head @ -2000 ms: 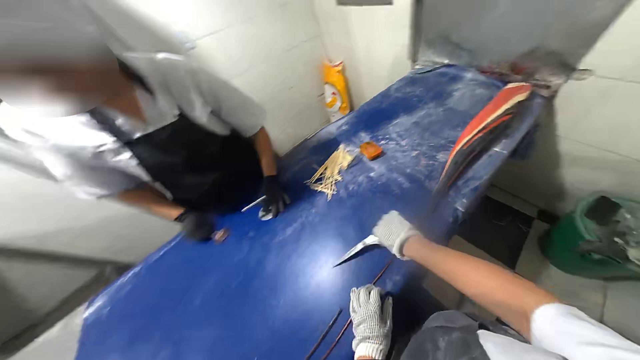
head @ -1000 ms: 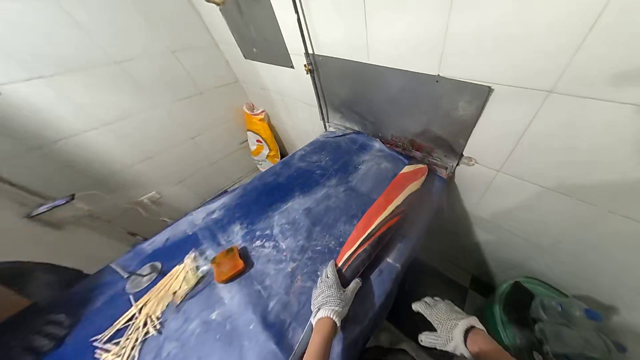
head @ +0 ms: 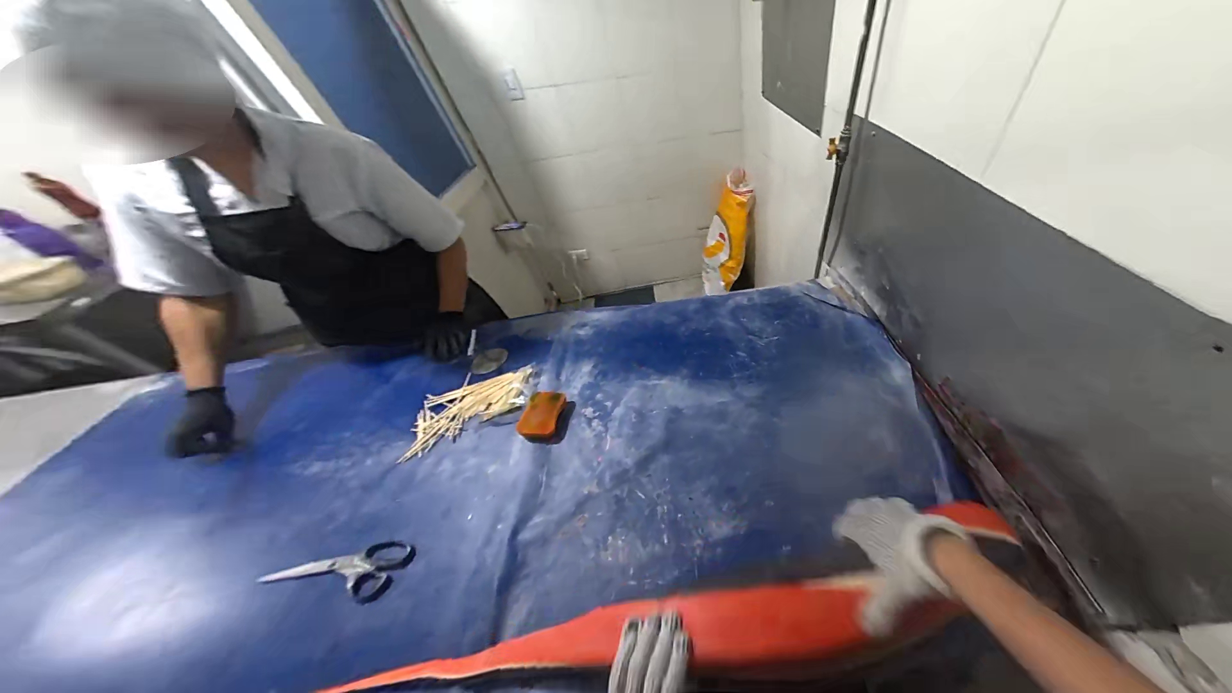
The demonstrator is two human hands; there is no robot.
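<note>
A long red, black and cream striped slab (head: 751,626) stretches along the near edge of the table. My left hand (head: 651,656), in a pale knit glove, lies over the slab at the bottom centre with its fingers side by side; the thumb is hidden, so its grip is unclear. Farther right, my right hand (head: 890,558), gloved and blurred, is over the slab with its fingers apart. Black-handled scissors (head: 348,568) lie on the blue table cover, left of both hands. Thin wooden sticks (head: 467,409) lie in a loose pile beside an orange block (head: 542,416).
Across the blue-covered table (head: 712,423), a co-worker in a black apron (head: 327,255) has both black-gloved hands at the table. A round metal tool (head: 489,361) lies near one of them. A grey wall panel (head: 1039,366) borders the right side; a yellow bag (head: 729,236) stands behind.
The scissors, at my right hand two seconds ago, now lie apart from it. My right hand has moved from beside the slab to over it since one second ago. The view has turned considerably.
</note>
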